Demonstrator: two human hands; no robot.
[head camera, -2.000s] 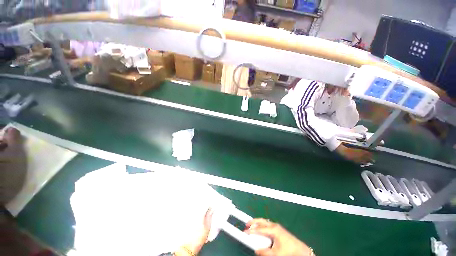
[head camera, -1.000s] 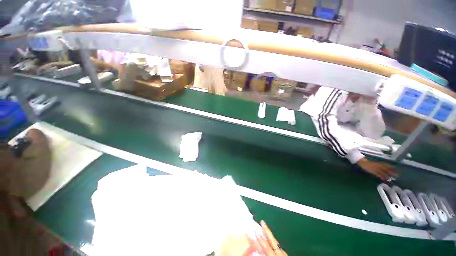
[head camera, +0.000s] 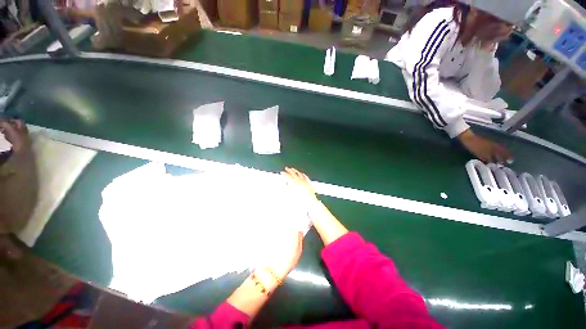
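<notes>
A large, glaring white stack of bags (head camera: 199, 225) lies on the green bench in front of me, with uneven edges. My left hand (head camera: 286, 254) is at its lower right edge, with a bracelet at the wrist. My right hand (head camera: 301, 182) is at its upper right edge, close to the rail. Glare washes out the fingers of both hands, so I cannot tell whether they grip anything. Two wrinkled white bagged pieces, one on the left (head camera: 207, 125) and one on the right (head camera: 265, 130), lie apart on the belt beyond the rail.
A pale side rail (head camera: 398, 204) crosses between bench and belt. Several white housings (head camera: 482, 185) stand in a row at the right, near the hand of a person in a striped white jacket (head camera: 443, 77). A cream mat (head camera: 54, 173) and another person's arm are at the left.
The view has tilted down. A second bagged piece now shows on the belt. The housing held in my right hand two seconds ago is no longer visible. My right hand has moved up towards the rail.
</notes>
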